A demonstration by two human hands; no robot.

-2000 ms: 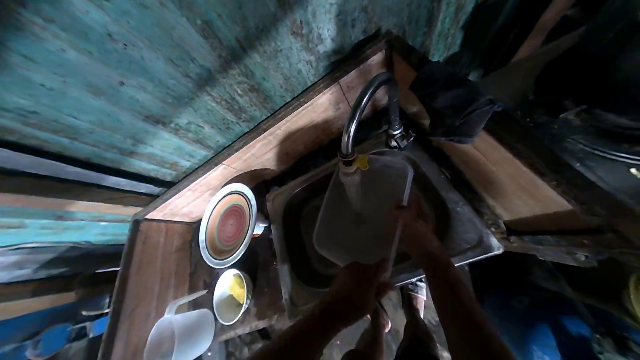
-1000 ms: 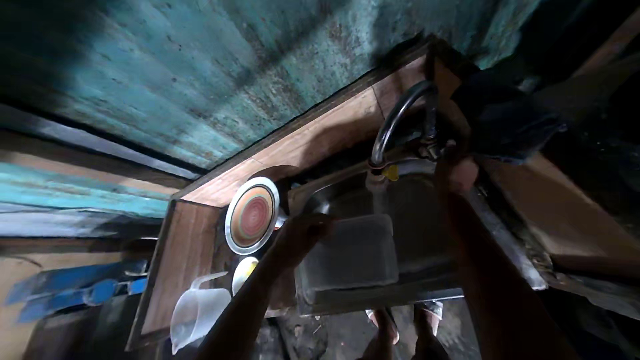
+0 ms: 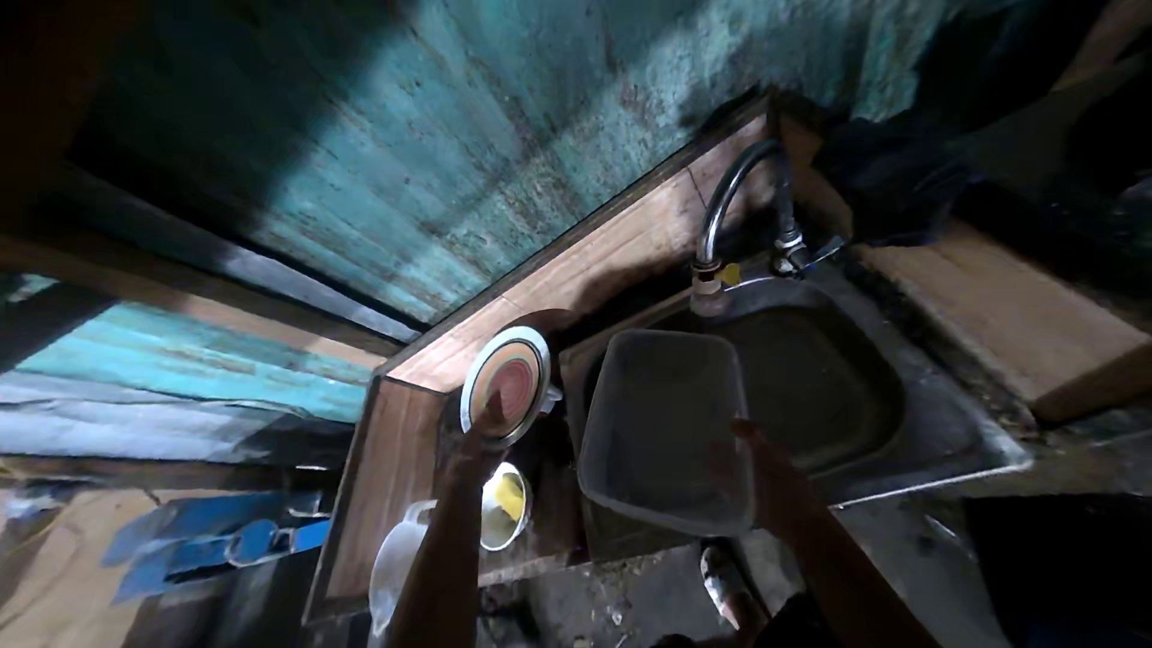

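My right hand (image 3: 754,463) grips the right edge of a translucent plastic container (image 3: 666,427), which is tilted over the left part of the metal sink (image 3: 936,436). My left hand (image 3: 479,441) is in front of the lower edge of a round plate with coloured rings (image 3: 511,382); whether it touches the plate I cannot tell. Below that hand stands a white bowl (image 3: 495,537) with something yellow in it. Beside my left forearm is a translucent plastic pitcher (image 3: 393,562). The curved metal faucet (image 3: 717,211) rises behind the sink, and no stream shows under its spout.
A wooden ledge (image 3: 630,216) runs along the teal plank wall (image 3: 531,153). Dark cloth (image 3: 886,180) hangs to the right of the faucet. Blue straps or plastic pieces (image 3: 256,542) are at the lower left. A foot in footwear (image 3: 720,580) shows below the sink.
My left hand has left the container and moved left to the plate. My right hand, by the faucet one second ago, has come down to the container's right edge. Water ran from the spout two seconds ago.
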